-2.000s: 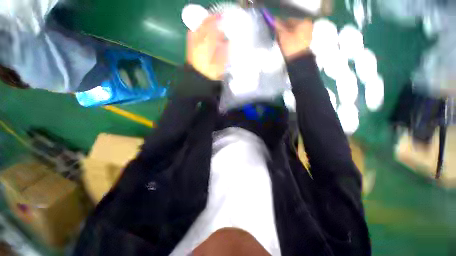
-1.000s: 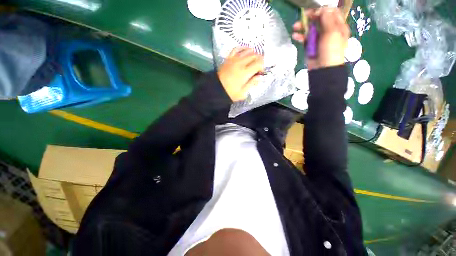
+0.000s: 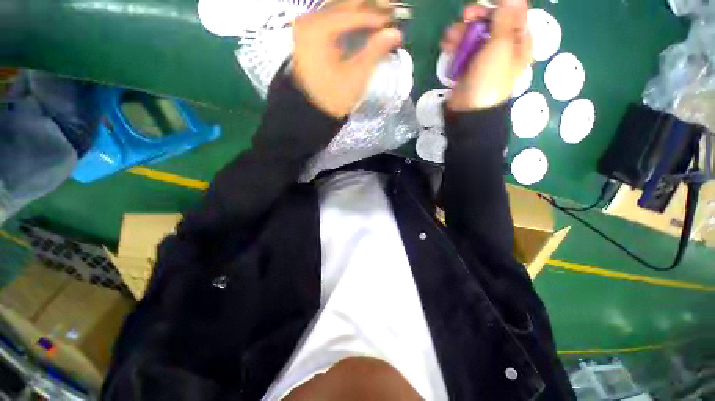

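Observation:
My right hand [image 3: 494,63] holds a purple block [image 3: 470,48] over the bench near the top edge. My left hand [image 3: 337,59] is raised beside it, blurred, fingers curled; a small pale thing shows at its fingertips by the top edge, and I cannot tell whether it is gripped. A white finned housing [image 3: 263,48] lies under and left of my left hand, largely hidden. Shiny bubble wrap [image 3: 364,133] spreads below that hand. Several flat white discs [image 3: 530,115] lie right of and around my right forearm.
Another white disc [image 3: 222,16] lies at the top left. A black box [image 3: 647,149] with a cable stands at the right bench edge, near crumpled clear plastic [image 3: 682,74]. A blue stool [image 3: 110,145] is at left. Open cartons [image 3: 145,239] are on the floor.
My left hand has lifted off the wrapped housing and moved up and left. The housing appears further left in view. My right hand still holds the purple block, now slightly higher and left, more tilted.

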